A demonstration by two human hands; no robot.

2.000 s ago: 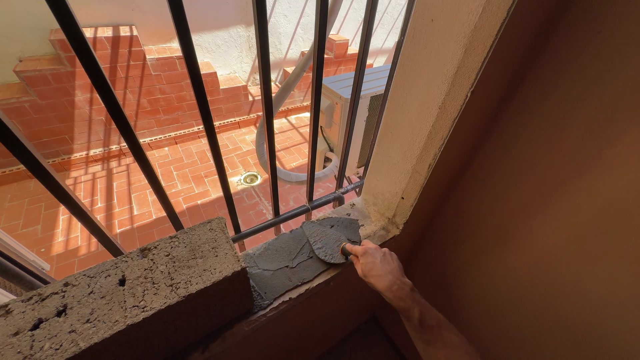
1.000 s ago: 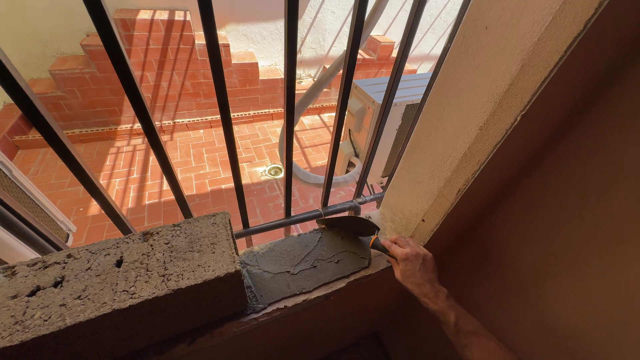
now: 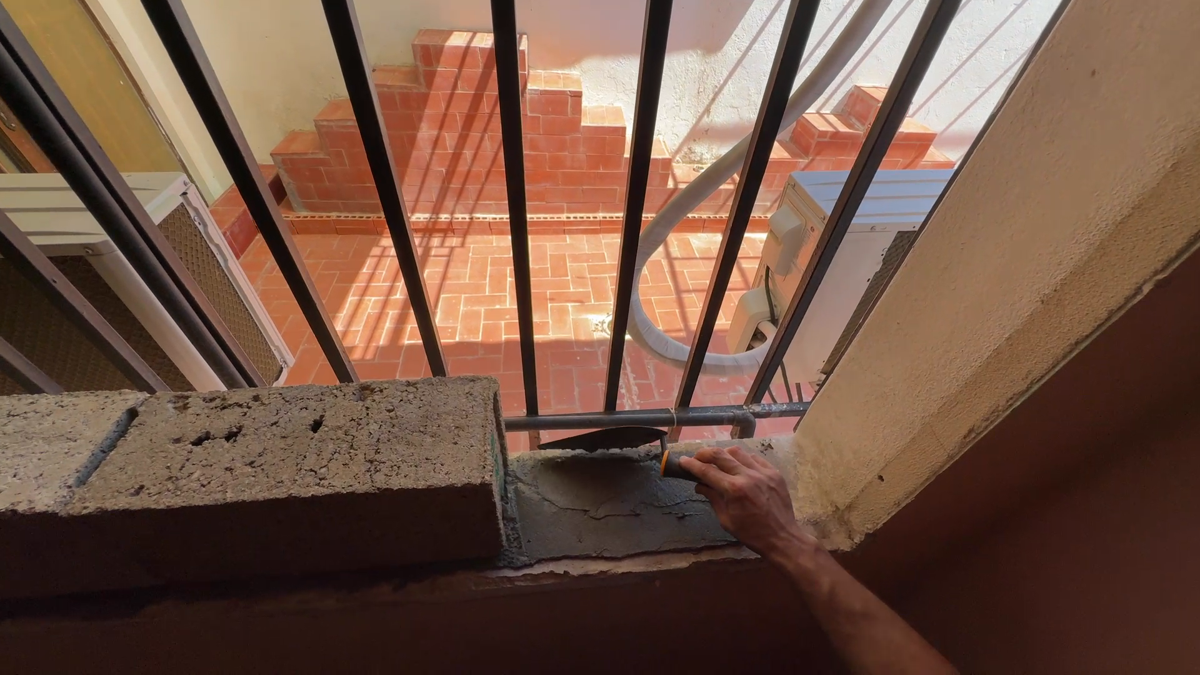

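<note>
My right hand (image 3: 750,497) grips the dark handle, with an orange ring, of a pointed masonry trowel (image 3: 605,439). The blade points left, tilted, along the outer edge of a bed of wet grey mortar (image 3: 609,506) on the sill. Cracks and ridges run across the mortar. Left of it sits a rough concrete block (image 3: 309,441), its end close to the mortar, and a second block (image 3: 56,441) adjoins it across a narrow joint. My left hand is not in view.
Black metal window bars (image 3: 516,206) stand behind the sill, with a horizontal pipe (image 3: 600,419) low down. A plastered window jamb (image 3: 994,300) rises at the right. Outside are a tiled patio (image 3: 487,300), a grey hose (image 3: 647,319) and air-conditioner units (image 3: 853,253).
The trowel blade, flat on the mortar's right part two seconds ago, is now tilted at its outer edge, pointing left. The view has swung left, showing more of the blocks.
</note>
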